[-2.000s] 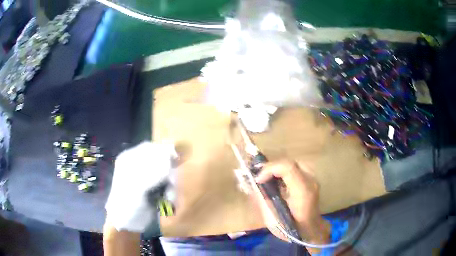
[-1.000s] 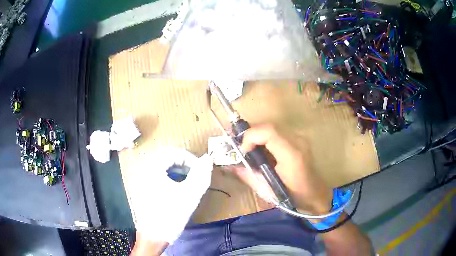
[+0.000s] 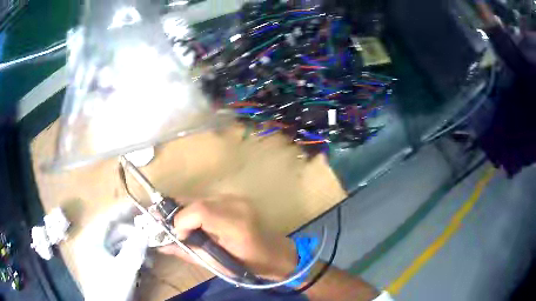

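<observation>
My right hand (image 3: 229, 235) is bare, with a blue band at the wrist, and holds the soldering iron (image 3: 205, 247) like a pen. A thin pale feed tube (image 3: 203, 267) runs along the iron, whose tip points up-left towards the hood. A white plastic housing (image 3: 154, 230) is by my right fingertips, partly hidden. My left hand (image 3: 109, 261), in a white glove, is at the lower left, blurred, with its fingers close to that housing; its grip is unclear.
A clear fume hood (image 3: 135, 111) hangs over the cardboard sheet (image 3: 258, 176). Another white piece (image 3: 141, 156) lies under its edge, and white housings (image 3: 50, 232) lie left. Tangled wire leads (image 3: 300, 76) are piled beyond. Circuit boards (image 3: 8, 264) show at the left edge. A person's dark sleeve (image 3: 511, 106) shows right.
The view has swung right, bringing in floor and the person. My left hand has moved from the black mat's side to beside the housing; my right hand still holds the iron.
</observation>
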